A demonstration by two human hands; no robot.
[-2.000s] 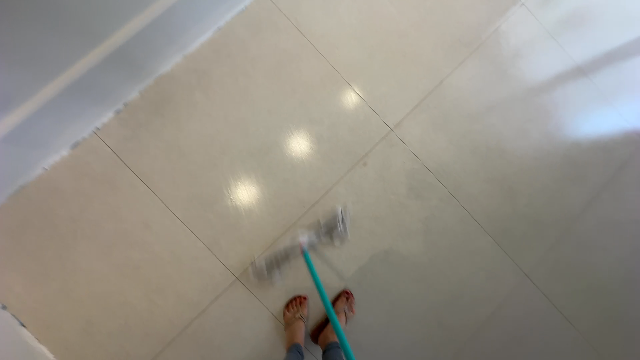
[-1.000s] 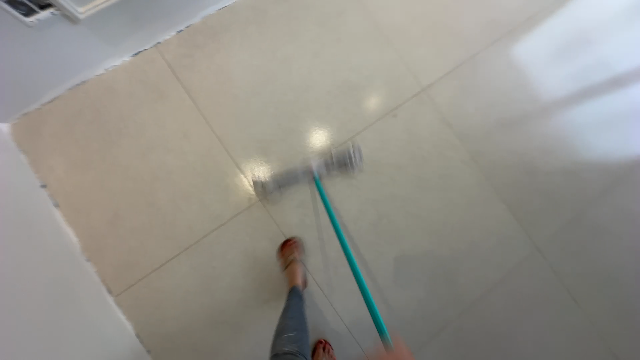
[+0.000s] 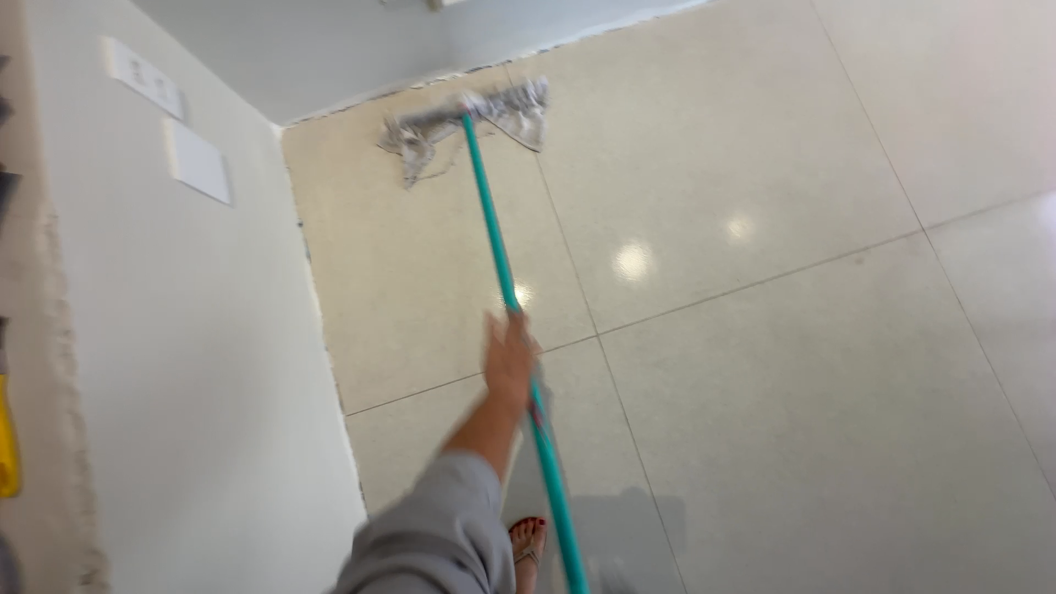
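Note:
My left hand [image 3: 509, 355] is on the teal pole [image 3: 487, 198] around its middle, blurred by motion. From there the pole runs up to a wide floor squeegee or mop head wrapped in a grey-white cloth [image 3: 520, 107], which lies on the tiles near the wall corner, one loose end of the cloth hanging at each side. The pole's lower part leaves the view at the bottom. My right hand is not in view.
A pale wall [image 3: 206, 330] with a socket plate [image 3: 144, 78] and a blank plate [image 3: 198, 162] stands on the left. Another wall [image 3: 363, 49] borders the tiled floor [image 3: 767, 412] at the top. My sandalled foot [image 3: 528, 540] is below; a yellow handle [image 3: 8, 437] shows at far left.
The cloth-covered head has moved away from my feet to beside the far wall. My left hand and sleeve have come into view on the pole. The view has shifted toward the corner.

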